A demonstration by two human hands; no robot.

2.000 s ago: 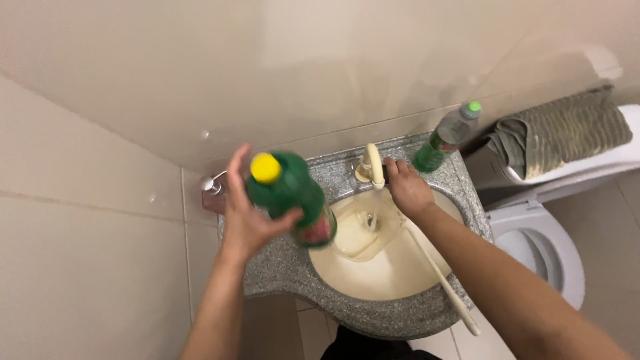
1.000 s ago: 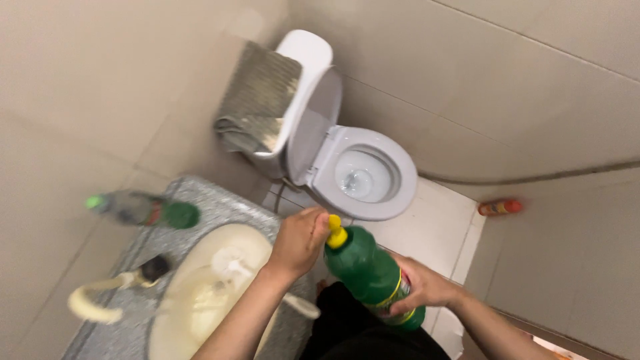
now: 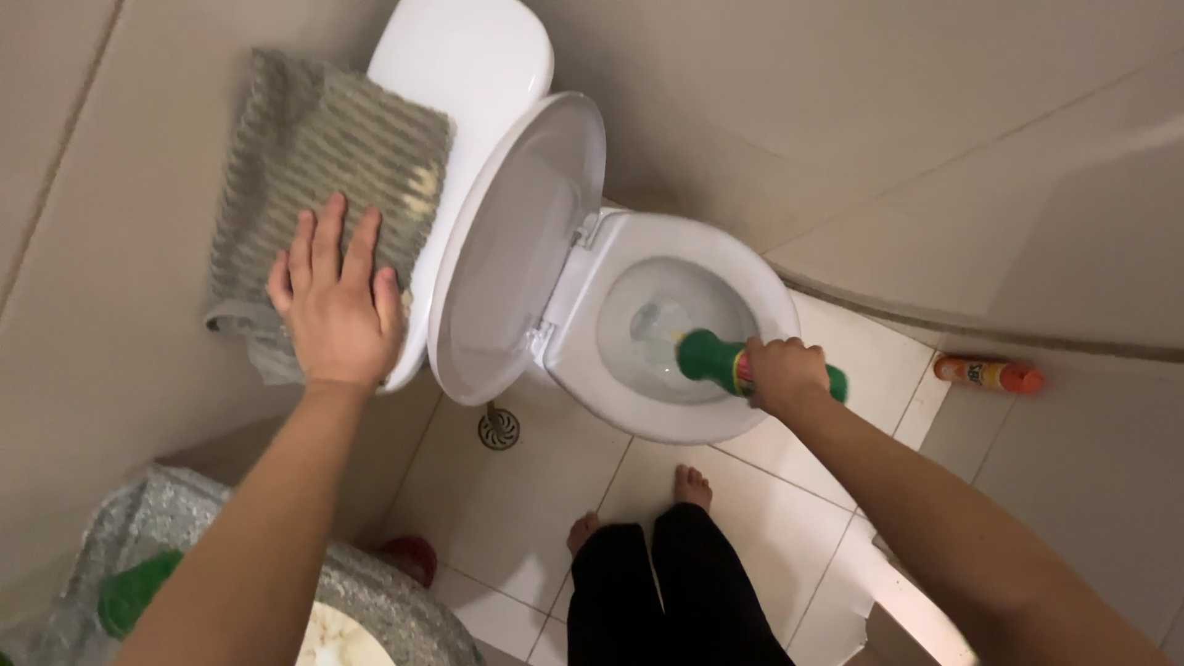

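My right hand point(image 3: 791, 375) is closed around a green plastic bottle point(image 3: 710, 359), tipped nearly level over the toilet bowl point(image 3: 671, 319), its neck end pointing left above the water. Something yellow shows faintly at the neck; whether the cap is on I cannot tell. With spread fingers, my left hand point(image 3: 340, 314) rests on a folded grey-green striped towel point(image 3: 324, 157), which lies on the white toilet tank lid point(image 3: 472, 55). The raised toilet lid point(image 3: 523, 250) stands between tank and bowl.
The granite washbasin counter point(image 3: 398, 592) is at the lower left, with a green bottle point(image 3: 134, 592) partly behind my left arm. An orange bottle point(image 3: 985, 374) lies on the floor by the right wall. A round drain point(image 3: 499, 428) and my bare feet are on the tiled floor.
The view has swung from the washbasin to the toilet. My left hand has left the yellow cap area and lies on the towel; the green bottle has gone from upright-leaning to tipped over the bowl.
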